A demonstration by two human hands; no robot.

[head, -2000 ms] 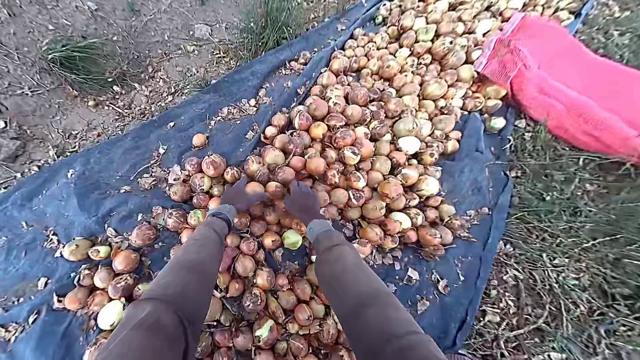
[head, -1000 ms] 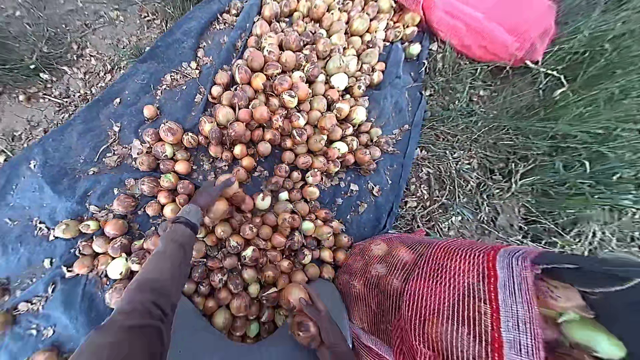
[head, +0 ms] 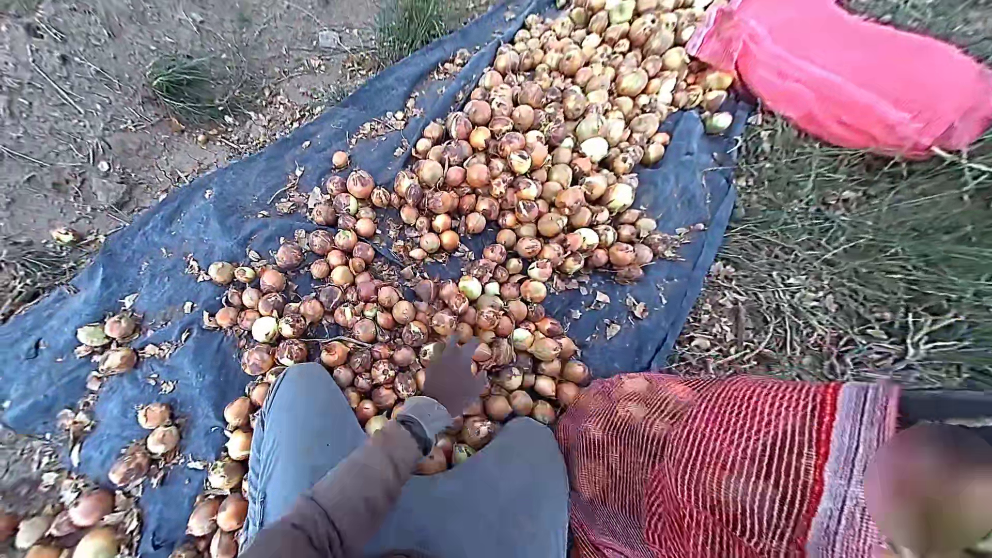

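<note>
My left hand (head: 453,380), blurred by motion, is low over the brown onions (head: 387,318) in front of my knees. Its fingers look apart, and no onion shows in its grasp. To the right of my knee lies a red mesh sack (head: 697,457) with onions visible through the netting. A blurred shape (head: 930,488) fills the sack's mouth at the lower right; whether it is my right hand, onions or both cannot be told. The onions lie on a dark blue ground sheet (head: 225,217).
A bigger heap of onions (head: 573,139) stretches to the far end of the sheet. Beside it, at the upper right, is a filled pink sack (head: 860,77). Grass (head: 868,263) borders the right side, bare soil (head: 77,116) the left. Loose onions (head: 93,511) lie at lower left.
Two seconds ago both hands were together on the onions. A second ago my right hand held onions between my knees; it is no longer there. My left hand has come nearer to my knees.
</note>
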